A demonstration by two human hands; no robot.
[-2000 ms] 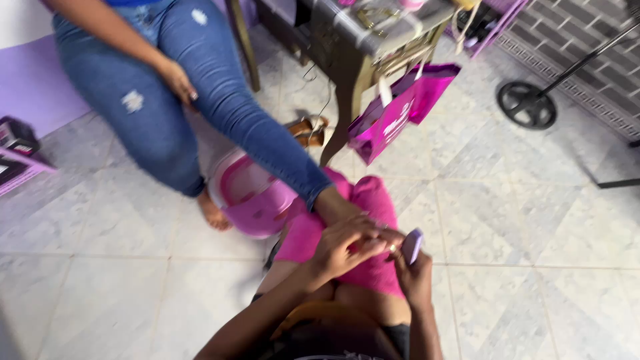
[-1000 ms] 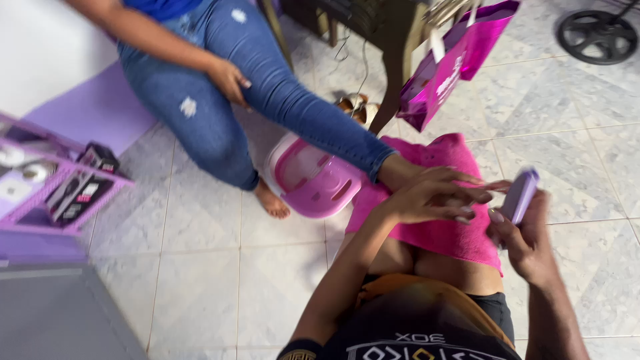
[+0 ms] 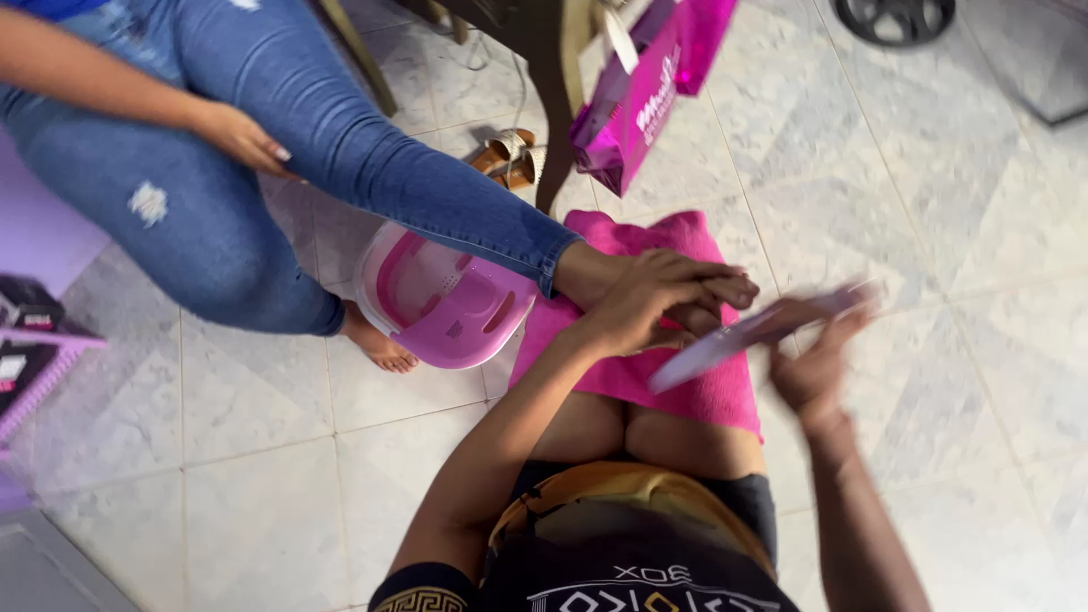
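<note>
My left hand (image 3: 650, 302) is wrapped around the toes and forefoot of another person's foot (image 3: 588, 274), which rests over a pink towel (image 3: 739, 374) on my lap. In my right hand (image 3: 820, 357) is a long, flat, pale purple tool (image 3: 710, 353), blurred, perhaps a foot file. Its blade end lies beside the toes; whether it touches them cannot be told. A pink and white foot basin (image 3: 476, 327) stands on the floor left of the towel, with the person's other bare foot (image 3: 381, 342) beside it.
The seated person's jeans-clad leg (image 3: 408, 183) reaches across from the left. Shiny pink bags (image 3: 625, 127) hang near a dark table leg (image 3: 552, 102), with sandals (image 3: 510, 157) behind. A purple shelf (image 3: 51, 365) is at far left, a black wheel (image 3: 897, 13) at top right.
The purple tool, held upright in my right hand a second ago, now lies slanted across by the toes. My left hand stays on the foot. The view has shifted.
</note>
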